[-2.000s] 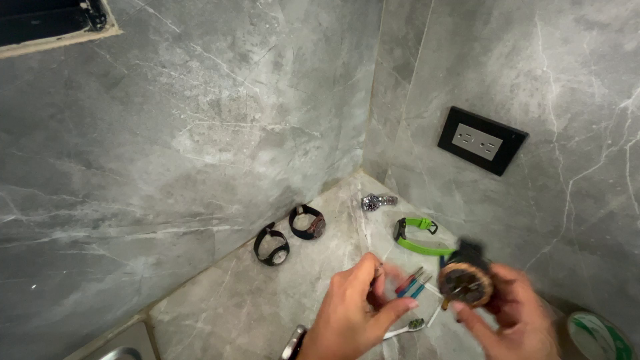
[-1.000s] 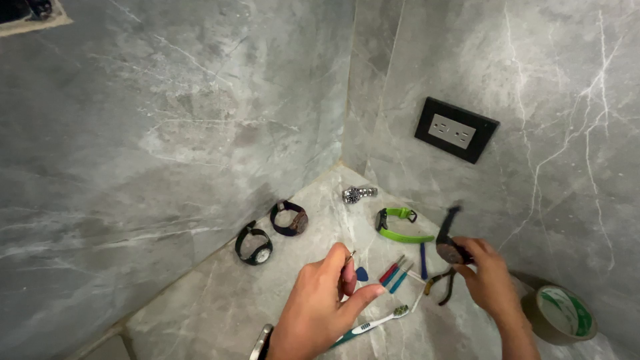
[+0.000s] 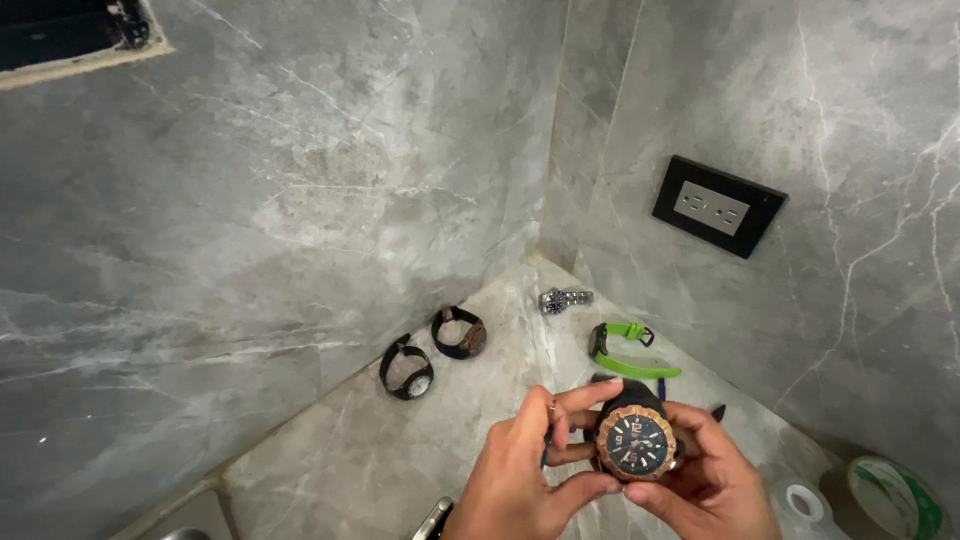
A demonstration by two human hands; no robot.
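Note:
A large wristwatch (image 3: 636, 442) with a rose-gold bezel, dark dial and black strap is held face up between both hands. My left hand (image 3: 525, 465) grips its left side with thumb and fingers; a small metal piece shows by its fingers. My right hand (image 3: 712, 472) holds the right side near the crown. Just beyond lies a watch with a green strap (image 3: 637, 369). Farther back is a watch with a metal bracelet (image 3: 566, 301). Two black-strapped watches, one with a brownish case (image 3: 472, 341) and one with a pale dial (image 3: 418, 385), stand on the left. My hands hide most of the tools.
The grey marble-look counter (image 3: 330, 457) narrows to a corner between two walls. A power outlet (image 3: 712, 206) is in the right wall. At lower right are a roll of tape (image 3: 889, 499) and a translucent ring-shaped item (image 3: 804, 502). A sink edge (image 3: 195, 517) shows at lower left.
My right hand has brought the watch over to my left hand, which now grips it too. The watch has turned from edge-on to dial up. The toothbrush and screwdrivers seen earlier are now covered.

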